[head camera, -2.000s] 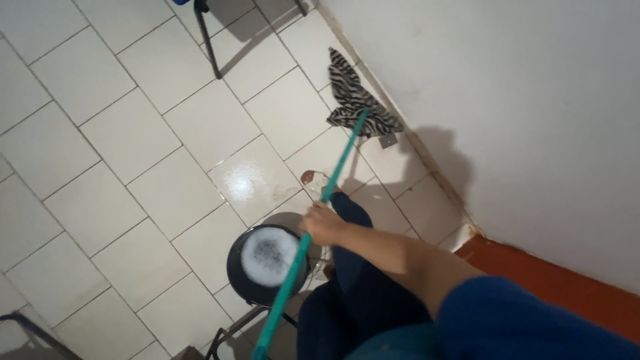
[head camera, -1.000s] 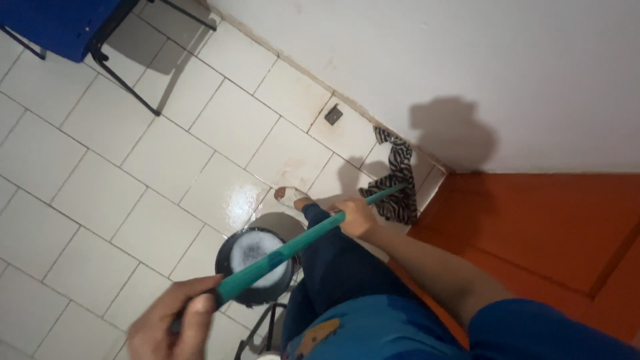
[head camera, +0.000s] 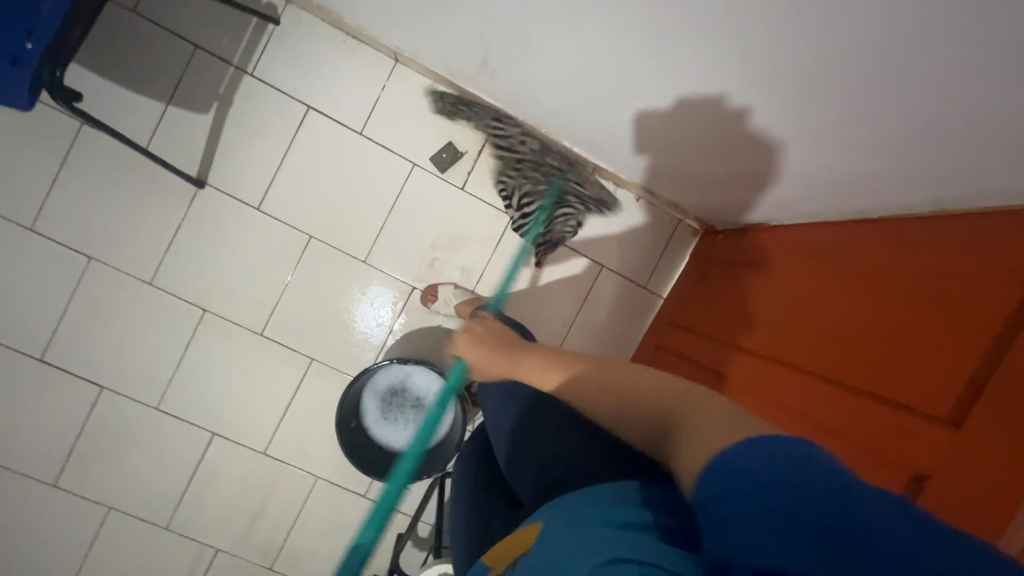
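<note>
My right hand (head camera: 490, 347) is closed around a green pole (head camera: 416, 436), which runs from the bottom edge up toward the wall. At the pole's far end, a zebra-striped cloth (head camera: 532, 172) lies on the tiled floor against the foot of the wall, partly blurred. Below and left of my hand stands a black bucket (head camera: 349, 436) holding foamy white liquid (head camera: 404, 406). My left hand is out of view.
A metal floor drain cover (head camera: 447, 157) lies left of the cloth. A blue chair (head camera: 20, 52) with dark metal legs stands upper left. An orange-red door (head camera: 848, 320) meets the wall at right. My foot (head camera: 448, 299) is near the bucket; wet shine marks the tiles.
The striped cloth has moved from the corner by the door along the wall, past the drain cover's side. My left hand, on the pole one second ago, has left the view.
</note>
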